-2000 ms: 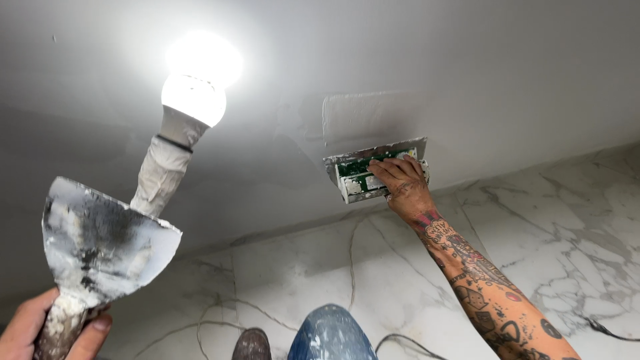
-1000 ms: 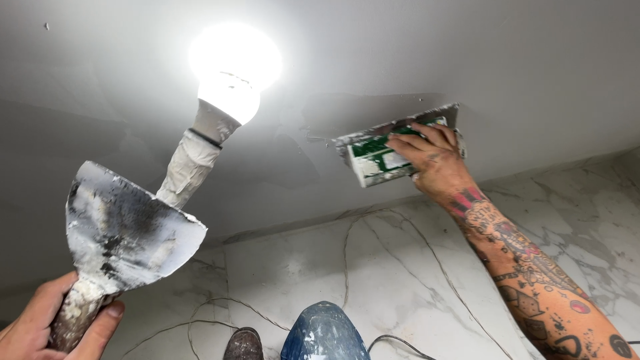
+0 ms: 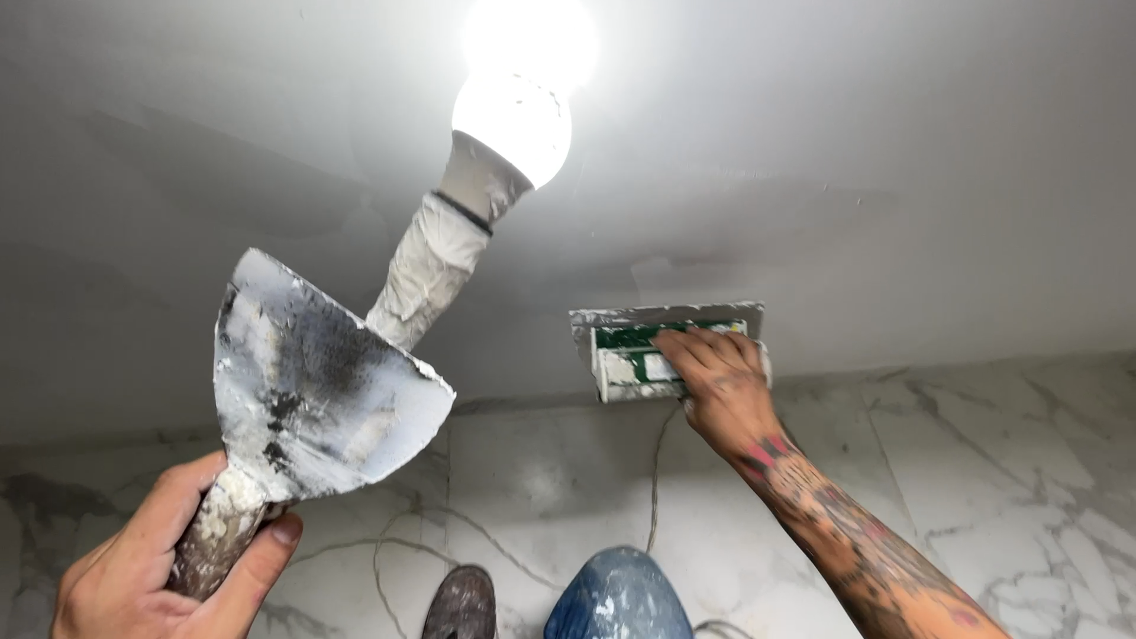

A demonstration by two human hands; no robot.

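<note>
My left hand (image 3: 169, 559) grips the handle of a wide putty knife (image 3: 328, 390), its blade upward and smeared with white and dark compound. Behind the blade rises a lit bulb (image 3: 513, 124) on a wrapped, plaster-stained holder (image 3: 435, 257); what supports its lower end is hidden. My right hand (image 3: 723, 373) is closed around a green-and-white finishing trowel (image 3: 635, 359), whose thin metal blade lies at the low part of the grey wall (image 3: 843, 248), just above the floor. Faint patches and ridges show on the wall.
Marble-patterned floor tiles (image 3: 994, 461) meet the wall's base. A thin cable (image 3: 657, 479) runs and loops over the floor. At the bottom are a stained brown shoe (image 3: 460, 603) and a knee in blue, paint-spotted jeans (image 3: 621, 595).
My right hand has moved the trowel down the wall toward the floor. The putty knife and bulb stand further right in view. Both hands have kept hold of their tools.
</note>
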